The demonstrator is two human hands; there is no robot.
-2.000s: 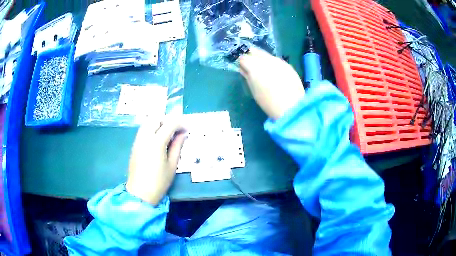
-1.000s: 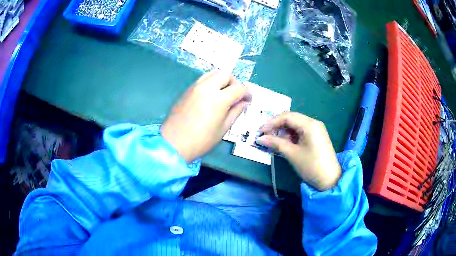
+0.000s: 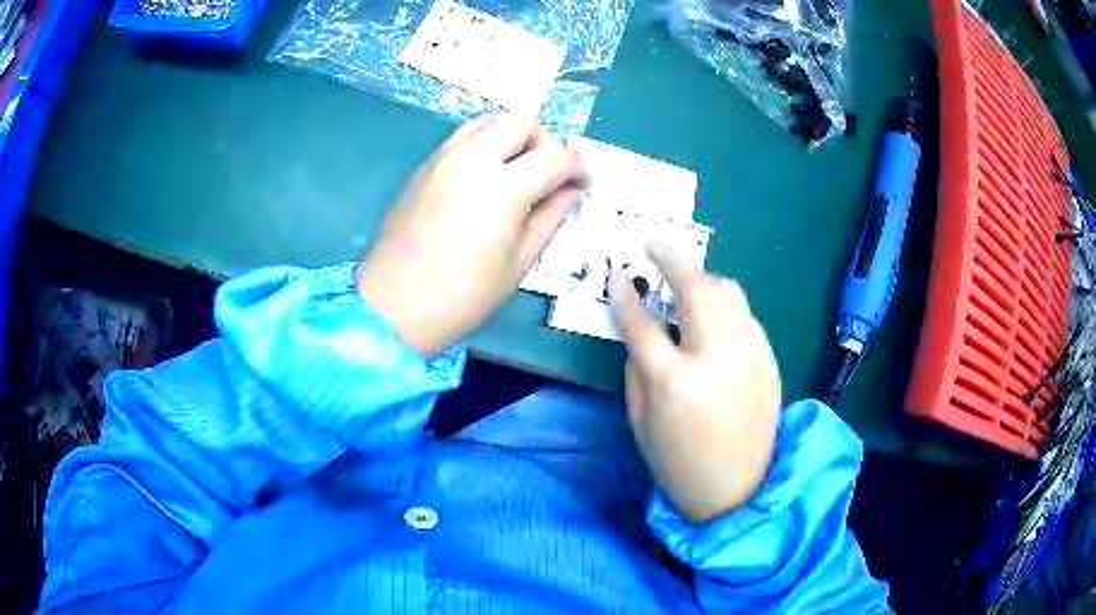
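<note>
The white housing (image 3: 582, 315) lies near the bench's front edge, joined to a flat white cover plate (image 3: 655, 180) on its far side. Dark spots show in the housing. My left hand (image 3: 475, 222) is at the left side of the white parts, thumb and fingers close together; whether it holds anything is hidden. My right hand (image 3: 703, 384) is over the housing's right part, thumb and forefinger apart around a small dark round part (image 3: 641, 286) in the housing. The lead is hidden.
The electric screwdriver (image 3: 881, 228) lies to the right, beside the red-orange slotted rack (image 3: 992, 240) with bundled wires (image 3: 1046, 505). Beyond are a bag of black fittings (image 3: 787, 60) and a clear bag (image 3: 349, 48) with a white holed plate (image 3: 483, 54). The blue screw bin (image 3: 192, 27) is far left.
My right hand went from the bag of black fittings to the housing, and its fingers have since spread. My left hand stays by the white parts. The view has shifted.
</note>
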